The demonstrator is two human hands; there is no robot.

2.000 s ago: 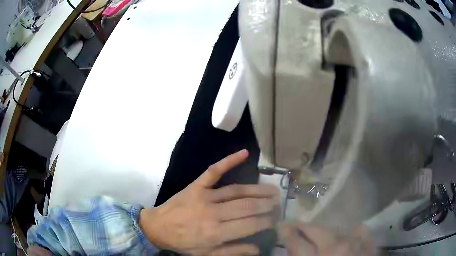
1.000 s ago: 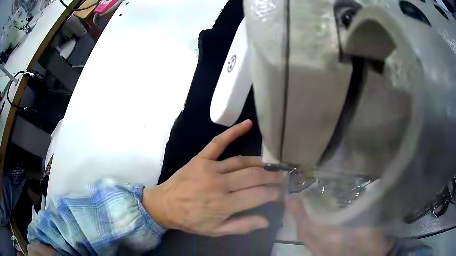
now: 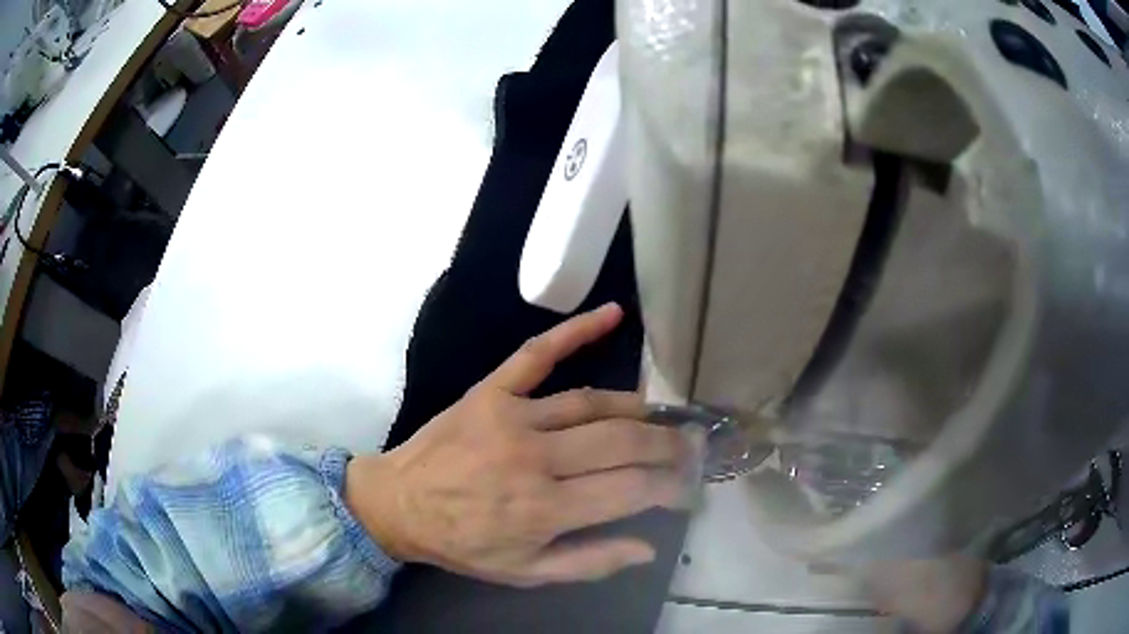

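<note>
A long black fabric panel [image 3: 464, 297] lies on the white table, running from beside the machine head [image 3: 792, 235] to the lower middle. My left hand [image 3: 520, 483] is bare and lies flat on the black fabric, fingers apart, fingertips close to the metal parts at the presser foot area [image 3: 724, 446]. The needle itself cannot be made out. My right hand [image 3: 929, 585] is blurred and partly hidden below the machine head at the lower right; its fingers are unclear. A rounded white bar [image 3: 572, 204] hangs over the fabric, left of the head.
The white table [image 3: 272, 248] curves away on the left. Dark-handled shears [image 3: 1083, 514] lie at the right behind the machine head. Another wood-edged table [image 3: 93, 112] stands at the far left, with dark items and cables beside it.
My right hand has moved right, away from the presser foot area. My left hand stays on the fabric, nearly in place. The black fabric has shifted since two seconds ago, its edge now showing a notch.
</note>
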